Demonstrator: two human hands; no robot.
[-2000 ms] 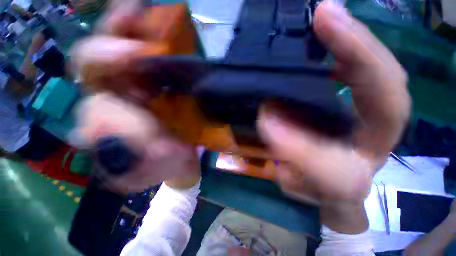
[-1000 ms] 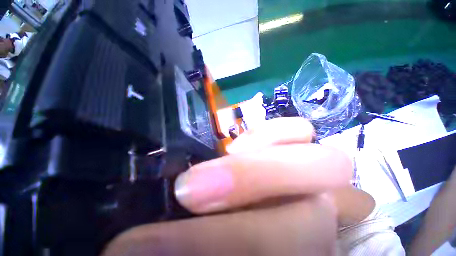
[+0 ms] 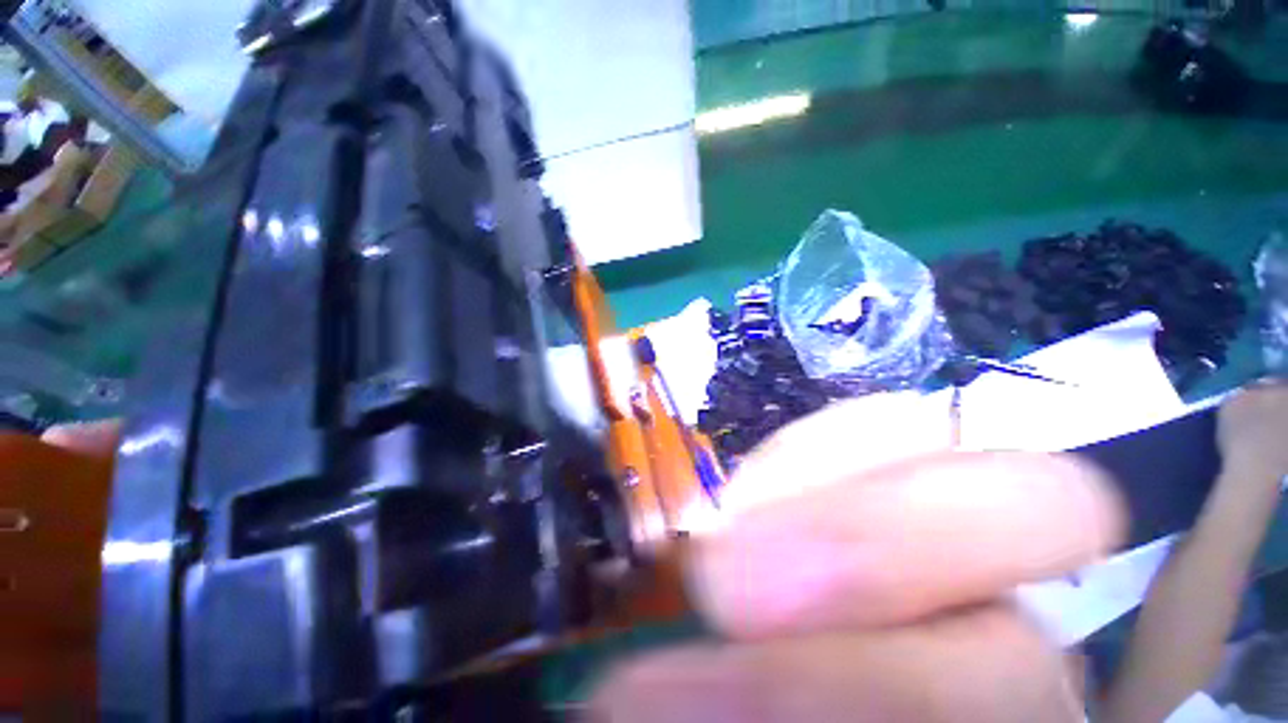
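A black boxy camera unit (image 3: 396, 353) fills the left and middle of the view, very close and tilted, with ridges and recesses on its side. My right hand (image 3: 904, 565) is at its lower right edge, its blurred fingers closed on it; the grip itself is partly hidden. Only a sliver of skin, seemingly my left hand (image 3: 88, 435), shows at the far left behind an orange part (image 3: 50, 565) beside the unit. The orange stand (image 3: 653, 452) shows behind the unit, with a slim blue stick on it.
Behind are a white panel (image 3: 622, 198), a clear plastic bag (image 3: 859, 304) and dark piles of small mouldings (image 3: 1130, 290). White paper (image 3: 1045, 396), a thin dark tool and a black sheet (image 3: 1151, 487) lie at right. Another person's arm (image 3: 1187, 579) reaches in at the right edge.
The unit has turned, showing a different, more recessed side. An orange part has appeared at the left edge. The other person's hand has come further in, to the black sheet.
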